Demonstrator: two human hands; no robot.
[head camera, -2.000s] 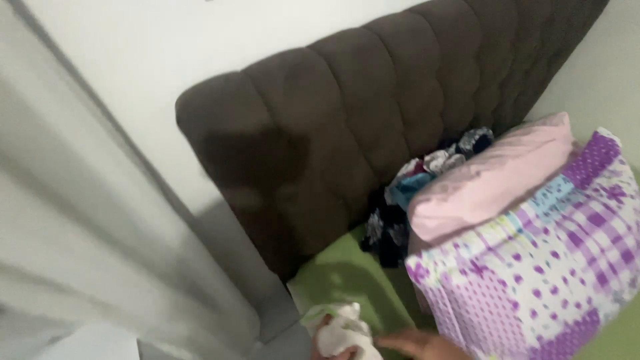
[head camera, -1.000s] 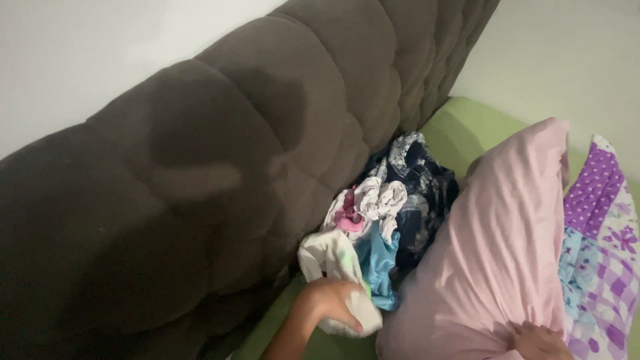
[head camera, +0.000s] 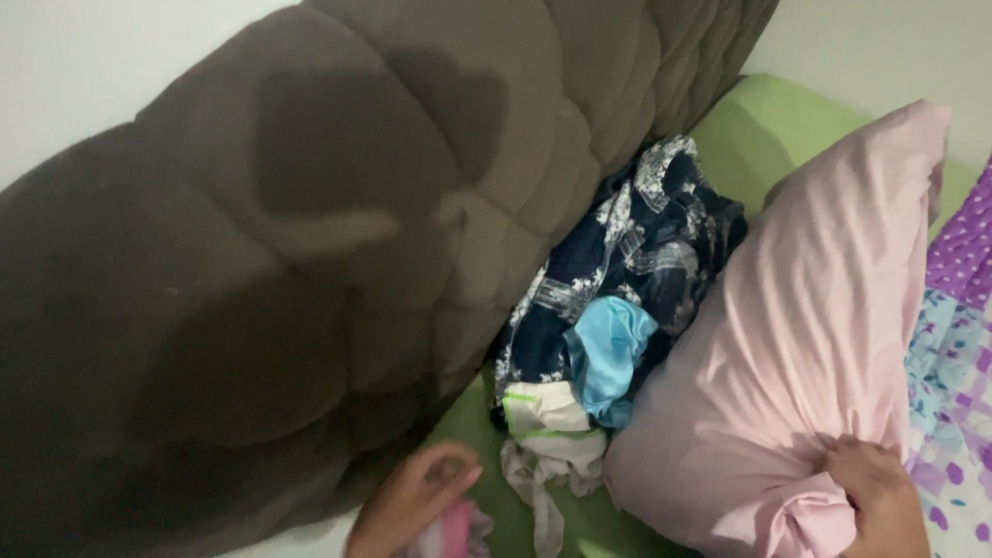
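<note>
My right hand (head camera: 872, 480) grips the near end of a pink pillow (head camera: 790, 333), bunching its fabric. At the bottom centre my left hand (head camera: 426, 492) is over a pink and white cloth (head camera: 457, 531); its fingers are curled, and whether they hold that cloth cannot be told. Between the headboard and the pillow lies a crumpled navy and white patterned cloth (head camera: 674, 240). On it rests a light blue satiny cloth (head camera: 608, 349). Beside that is a white cloth with green edging (head camera: 546, 407), and below it a crumpled pale cloth (head camera: 554, 473) with a strip hanging down.
A dark brown tufted headboard (head camera: 372, 232) fills the left and middle, with shadows on it. Green bedding (head camera: 763, 124) shows behind and below the pillow. A purple, blue and white patchwork pillow (head camera: 949, 341) lies at the right edge. Pale walls stand behind.
My left hand has left the white cloth beside the pile and moved toward the bottom. The pink and white cloth, on the pile one second ago, is now near that hand. The view has moved closer.
</note>
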